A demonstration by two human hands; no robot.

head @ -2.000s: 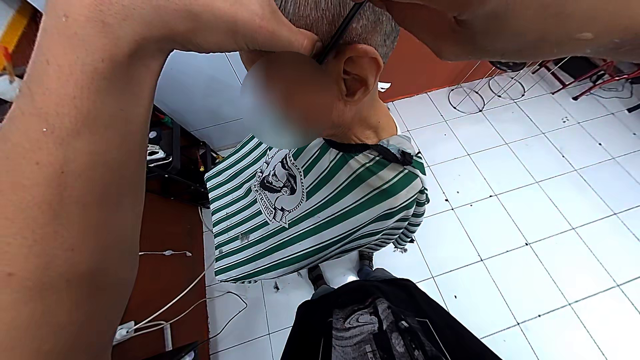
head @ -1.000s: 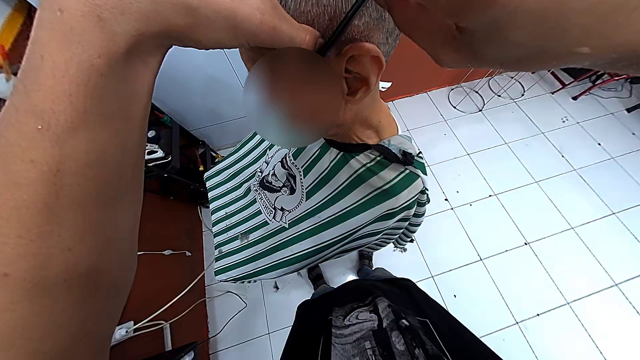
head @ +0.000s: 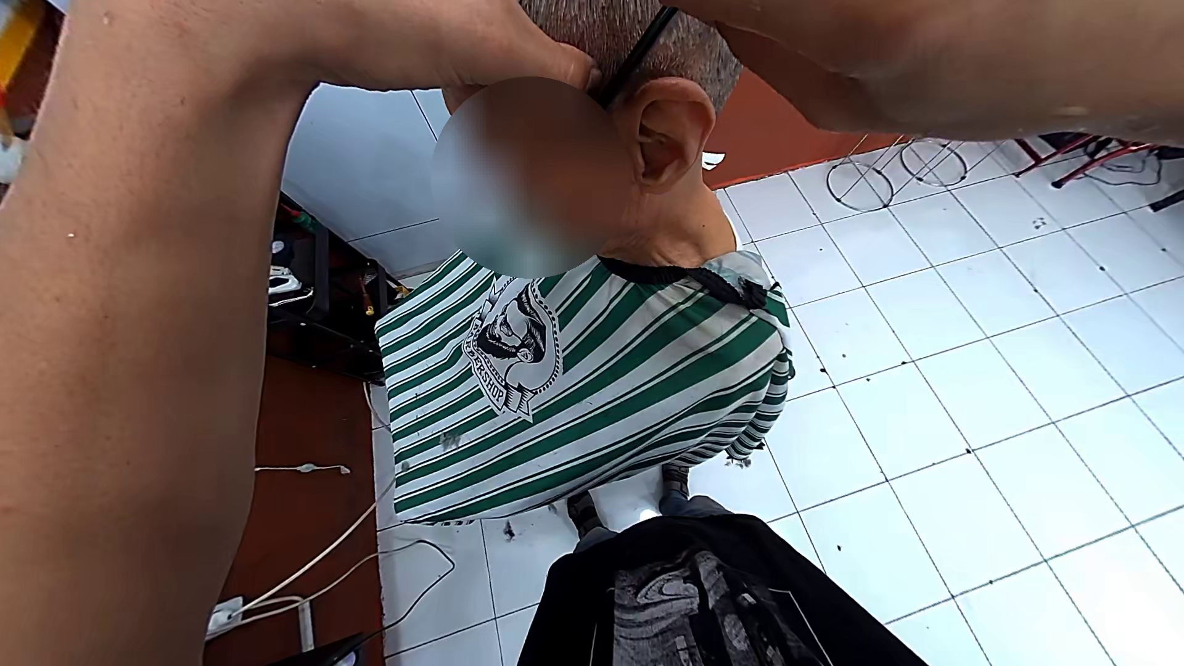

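Observation:
A seated person with short grey hair (head: 601, 28) wears a green-and-white striped barber cape (head: 592, 379) with a black neck band (head: 666, 274). My left hand (head: 481, 46) reaches in from the upper left, its thumb pressed on the skin at the temple, in front of the ear (head: 673, 134). A thin black tool (head: 638, 55), whose kind I cannot tell, slants down over the hair to a point near that thumb. Its upper end runs out of view beside my right hand and wrist (head: 786, 55); the right fingers are hidden above the frame edge.
White floor tiles (head: 934, 388) carry scattered hair bits. Pale cables (head: 324, 546) and a white power socket (head: 225, 614) lie at the lower left. A black shelf unit with items (head: 319, 287) stands behind my left forearm. Wire rings (head: 860, 185) and red metal legs (head: 1091, 162) are at the upper right.

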